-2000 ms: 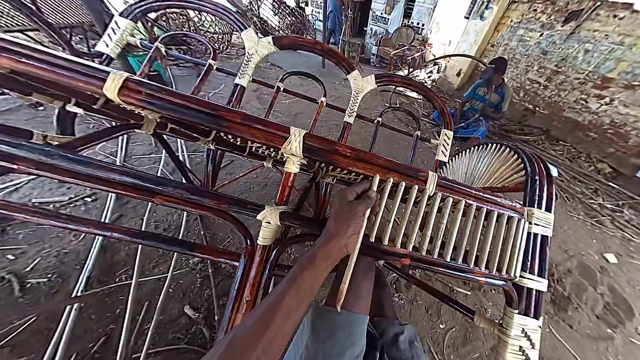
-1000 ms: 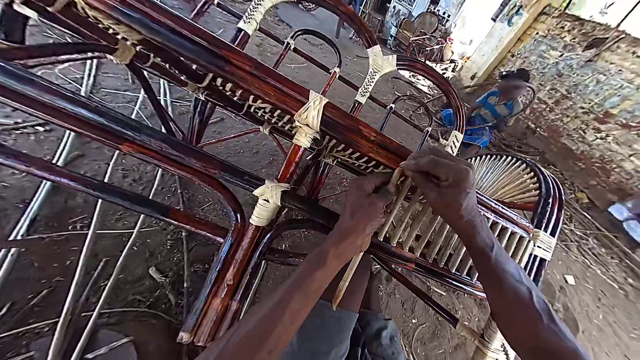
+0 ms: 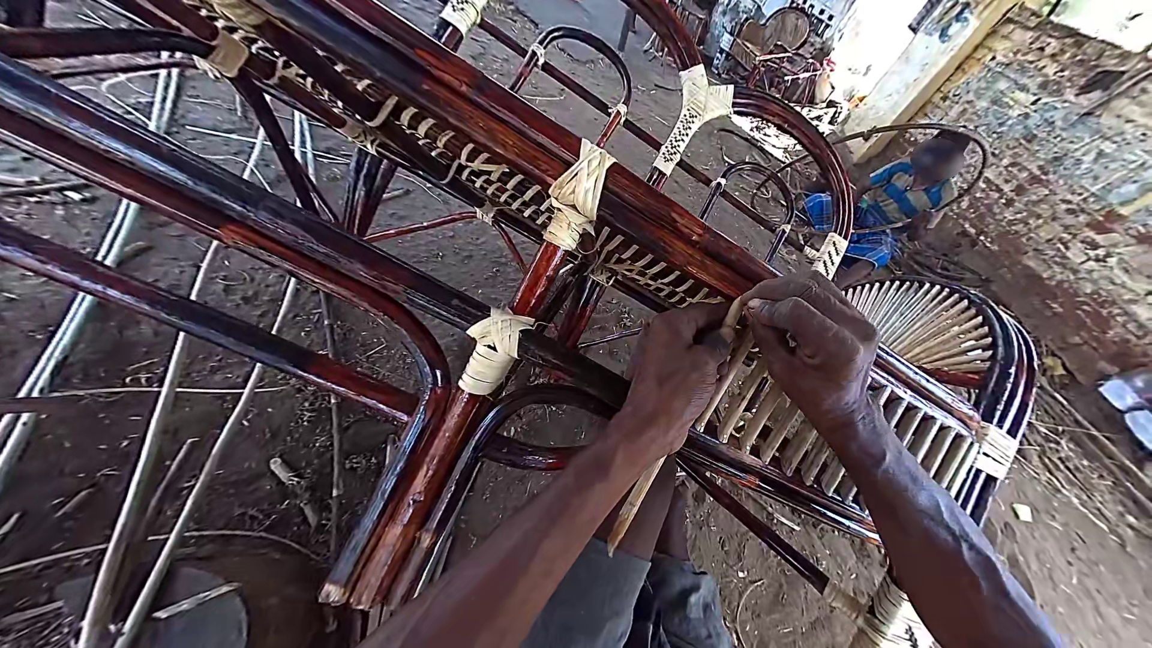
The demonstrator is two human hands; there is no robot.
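Note:
A dark red-brown lacquered cane furniture frame (image 3: 387, 261) crosses the view. My left hand (image 3: 679, 369) is closed on a pale split-cane strip (image 3: 637, 508), whose pointed lower end hangs below the rail. Against it, at the strip's upper end by the top rail, my right hand (image 3: 810, 337) pinches the cane with thumb and fingers. Pale cane slats (image 3: 855, 445) run side by side between the rails, to the right of and partly behind my hands. Pale woven bindings wrap the joints, one on the upper rail (image 3: 579, 193), another on the lower joint (image 3: 495, 349).
Loose long canes (image 3: 193, 378) lie on the dirt ground at left. A round grey object (image 3: 157, 607) is at the lower left. Another person (image 3: 904, 193) sits by the brick wall (image 3: 1071, 180) at upper right. A rounded panel with fanned slats (image 3: 931, 324) stands at right.
My right hand, not in view two seconds ago, came to the strip beside my left hand by one second ago. Both remain there. The view has moved closer to the frame.

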